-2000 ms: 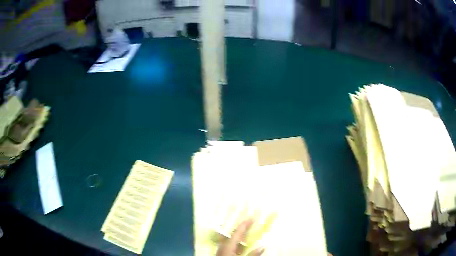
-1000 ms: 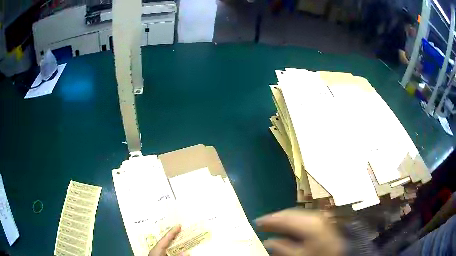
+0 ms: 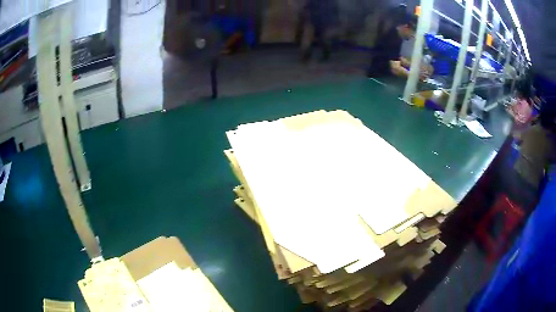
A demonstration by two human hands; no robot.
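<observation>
A flat kraft carton [image 3: 183, 291] lies at the bottom left, cut off by the lower edge; its darker brown end flap [image 3: 155, 256] points away from me, and small black print shows on its left part. The carton stack [image 3: 329, 177] stands right of it, its top glared white, its near and left edges staggered. A small end of a yellow label sheet [image 3: 58, 306] shows at the bottom left edge. Neither of my hands is in the picture.
The green table [image 3: 177, 164] carries a pale perforated upright [image 3: 64, 158] at left. White posts [image 3: 420, 52], a blue tote [image 3: 448, 50] and a person [image 3: 405, 52] are beyond the far right. A red stool-like object [image 3: 501, 222] stands right of the table.
The view has swung right, so the carton and stack sit further left. My left hand with its label sheet and the blurred right hand have left the picture.
</observation>
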